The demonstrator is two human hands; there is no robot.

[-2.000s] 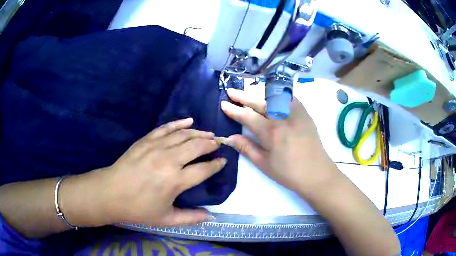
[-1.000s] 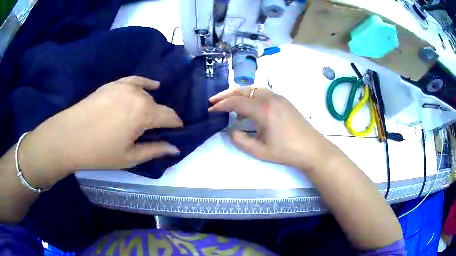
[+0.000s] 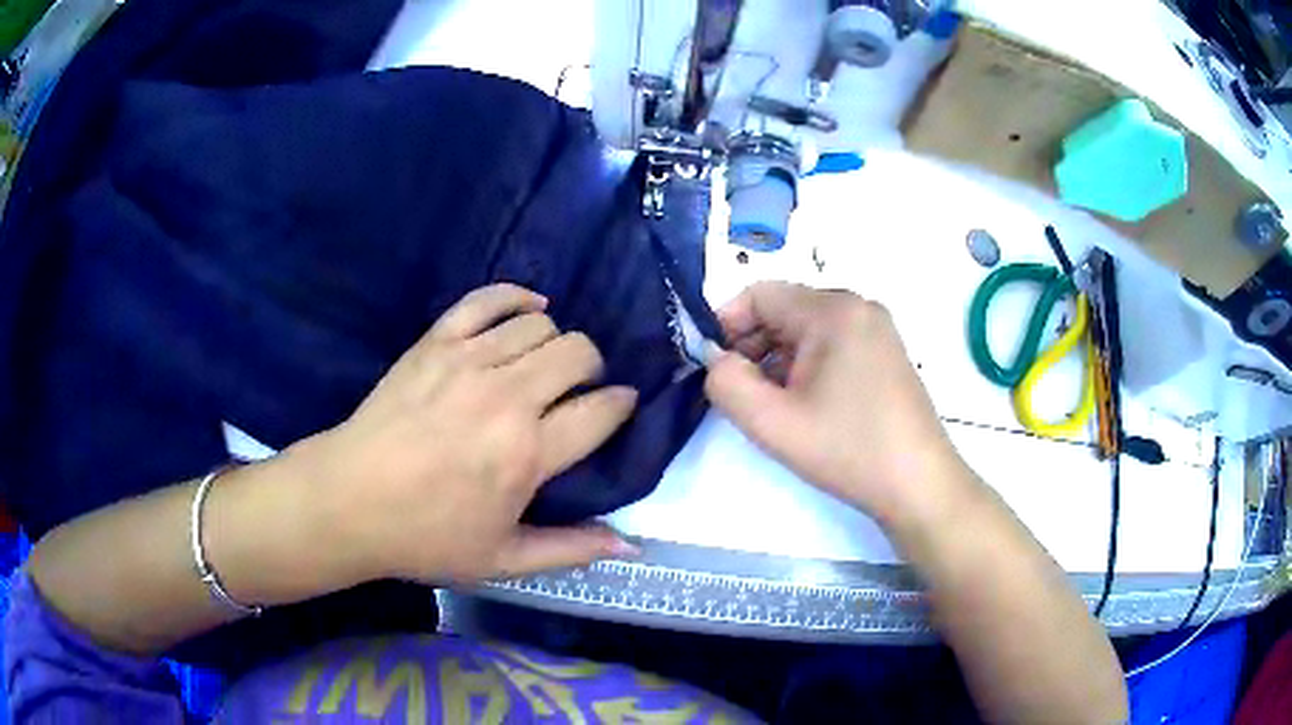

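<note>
The dark navy garment (image 3: 340, 213) lies over the left of the white table, its right edge under or beside the presser foot (image 3: 653, 191). My right hand (image 3: 836, 383) pinches the folded hem (image 3: 694, 319) between thumb and fingers at the garment's right edge, below the foot. A pale, frayed-looking line shows inside the lifted edge. My left hand (image 3: 475, 432) lies palm down on the garment, fingers spread, thumb near the front table edge. Whether the foot is raised or down, I cannot tell.
A grey-blue cylinder (image 3: 761, 206) stands right of the foot. Scissors with green and yellow handles (image 3: 1056, 404), slim dark and orange tools (image 3: 1107, 354) and a small grey oval piece (image 3: 982, 248) lie right. A turquoise block (image 3: 1122, 159) sits on a brown holder (image 3: 978, 106). A ruler strip (image 3: 737, 596) lines the front edge.
From one second ago, my right hand has closed on the hem edge. My left hand has moved right and rests flatter on the cloth. The camera view has shifted.
</note>
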